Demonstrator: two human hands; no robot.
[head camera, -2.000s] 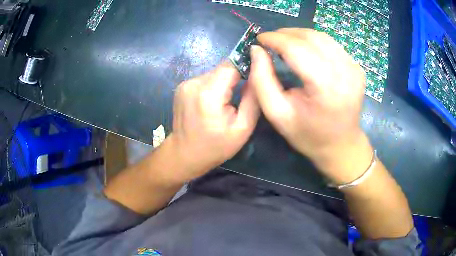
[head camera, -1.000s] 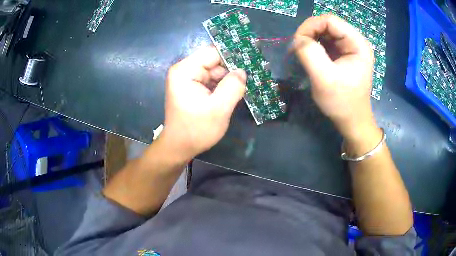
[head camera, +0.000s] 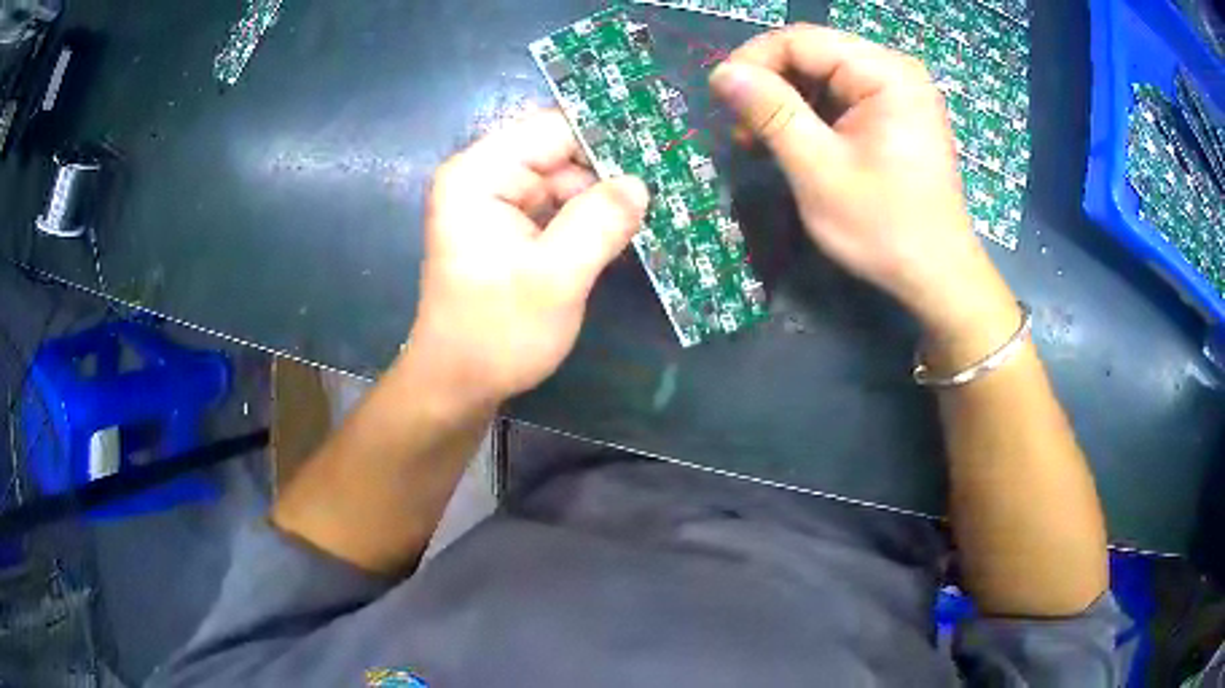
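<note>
My left hand (head camera: 517, 255) holds a green circuit board panel (head camera: 658, 182) by its pale left edge, thumb on top. The panel slants from upper left to lower right, with its component side facing me. My right hand (head camera: 860, 168) is beside the panel's upper right edge, thumb and forefinger pinched together. A thin red wire (head camera: 708, 57) shows between these fingertips and the panel. Its ends are too small and blurred to tell.
Laid-out green panels (head camera: 987, 135) lie at the back right, beside a blue bin (head camera: 1110, 161) holding more strips. A solder spool (head camera: 67, 198) stands at the left bench edge. A narrow board strip (head camera: 246, 38) lies at the back left. A blue stool (head camera: 121, 417) is below.
Since one second ago, my right hand has moved left, closer to the panel, with the red wire. Earlier, both hands were together on the panel, which was turned nearly edge-on.
</note>
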